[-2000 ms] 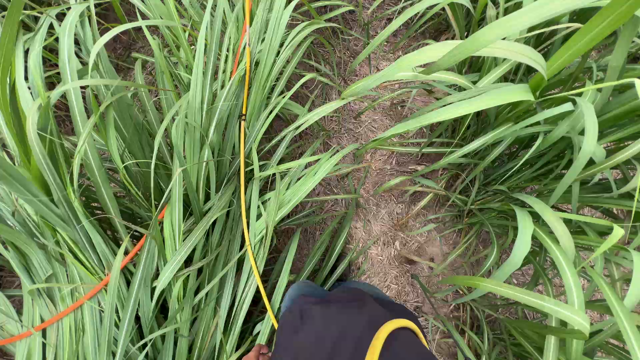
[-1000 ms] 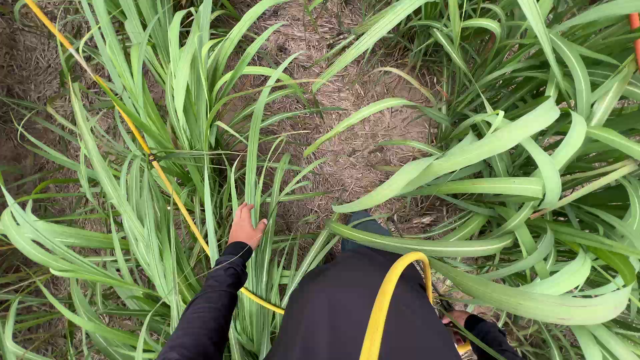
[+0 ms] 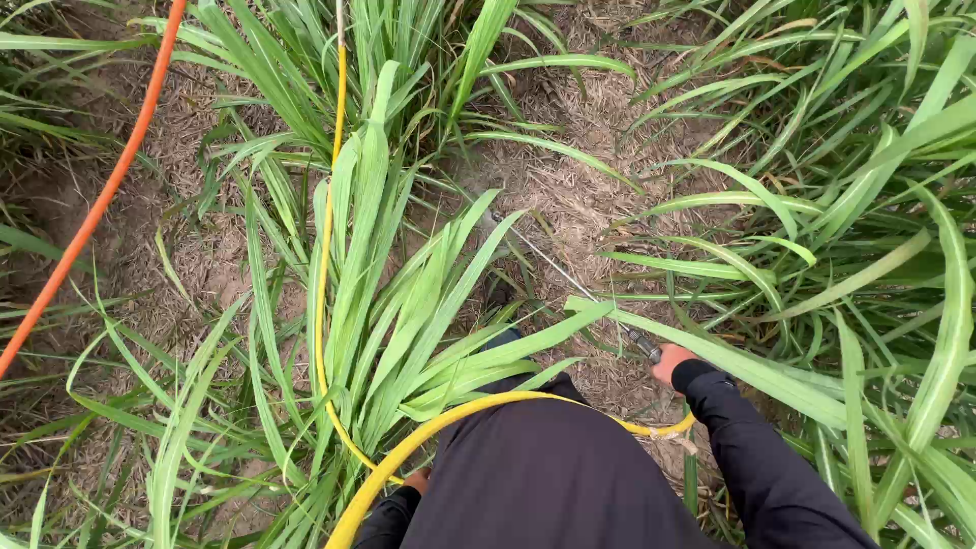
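Note:
My right hand is closed around the dark handle of a metal spray lance. The lance slants up and left, its nozzle low over the ground beside the grass clump, with a faint pale haze near it. A yellow hose loops across the front of my dark shirt and curves up behind my right wrist. Beside my left hip, my left hand is close to the thinner yellow hose; its fingers are mostly hidden, so its hold is unclear. That hose runs up along the long grass leaves.
An orange hose crosses the upper left. Tall, broad-leaved grass crowds the right side, and another clump stands in the middle. Dry straw litter covers the soil between them. Part of a dark shoe shows through leaves.
My left hand, among the leaves one second ago, is now back beside my hip. My right arm has reached forward, and the lance has come into sight. The view has shifted.

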